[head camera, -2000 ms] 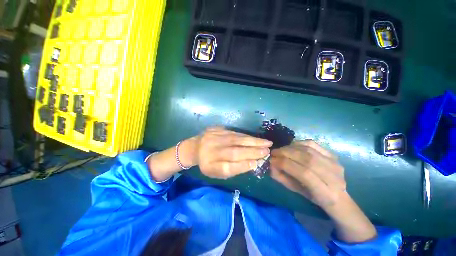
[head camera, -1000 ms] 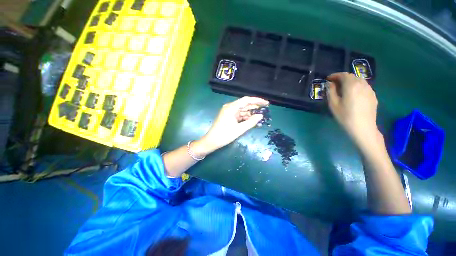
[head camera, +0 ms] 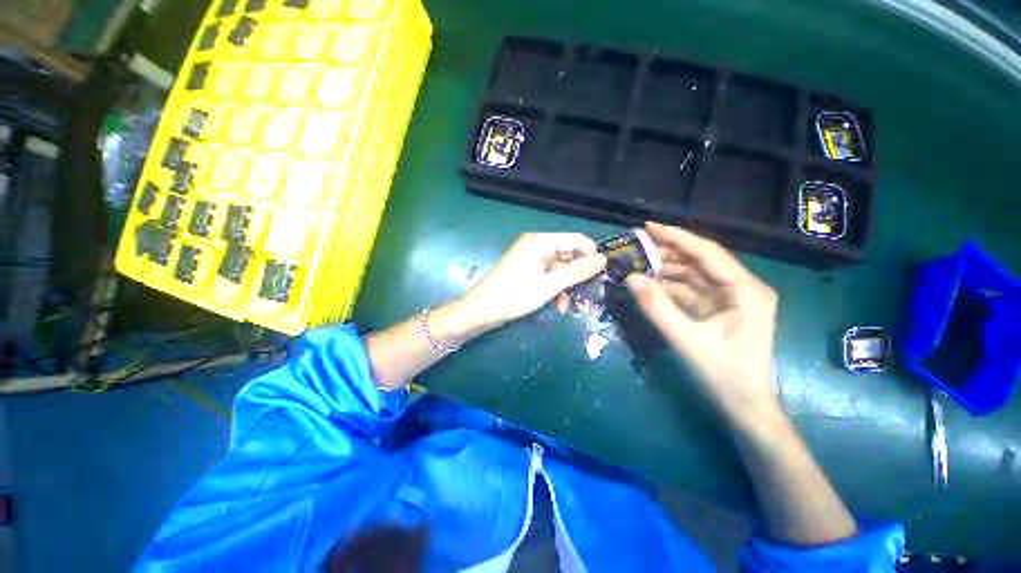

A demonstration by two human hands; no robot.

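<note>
A watch housing (head camera: 628,256), rounded-square with a pale rim and a dark and yellow inside, is held up between both hands, above the bench and just below the black foam tray (head camera: 583,202). My right hand (head camera: 718,319) grips its right side between thumb and fingers. My left hand (head camera: 535,276) pinches its left edge with thumb and fingers. Small dark bits show just below the left fingertips; I cannot tell whether they are held. A heap of tiny dark parts (head camera: 635,325) lies on the bench below, partly hidden by the hands, with a white scrap (head camera: 597,345) beside it.
The foam tray holds one housing (head camera: 500,142) at left and two at right. A yellow tray stack (head camera: 383,185) with black components stands left. At right are a single housing (head camera: 867,349) on the bench, a blue bin (head camera: 972,325) and a thin pale tool (head camera: 938,442).
My right hand has lifted a housing out of the foam tray's lower row and brought it left and down to my left hand. That pocket is now empty.
</note>
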